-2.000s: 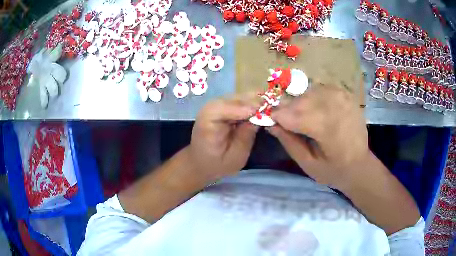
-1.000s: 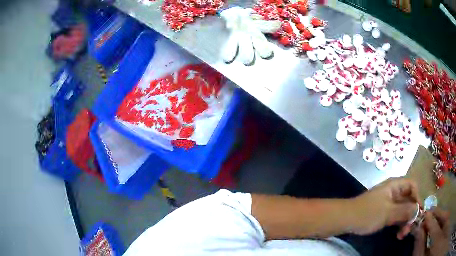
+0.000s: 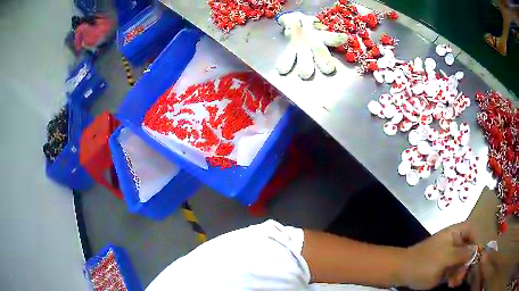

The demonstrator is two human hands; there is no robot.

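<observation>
My left hand (image 3: pixel 435 261) is at the lower right, its fingers closed on a small white piece (image 3: pixel 472 256), which looks like the figure's base seen nearly edge-on. The rest of the figure is hidden or too blurred to tell. My right hand (image 3: pixel 501 270) is close against it, blurred and cut off by the right edge; its grip is unclear. A white round dish (image 3: pixel 491 245) shows beside the fingers on the brown cardboard mat (image 3: pixel 484 213). White bases with red feet (image 3: pixel 421 105) lie in a loose pile beyond my hands. Red figure bodies (image 3: pixel 501 136) are heaped at the right edge.
A white glove (image 3: pixel 307 48) lies on the metal table (image 3: pixel 364 148) between small red parts (image 3: pixel 239 12) and more red pieces (image 3: pixel 353 34). Below the table, a blue bin (image 3: pixel 213 185) holds red parts in white lining. Other bins stand on the floor. A person's foot (image 3: pixel 495 42) shows top right.
The view has swung left since two seconds ago, so the hands now sit at the lower right. The figure, clear before, is mostly hidden. Both hands stay close together.
</observation>
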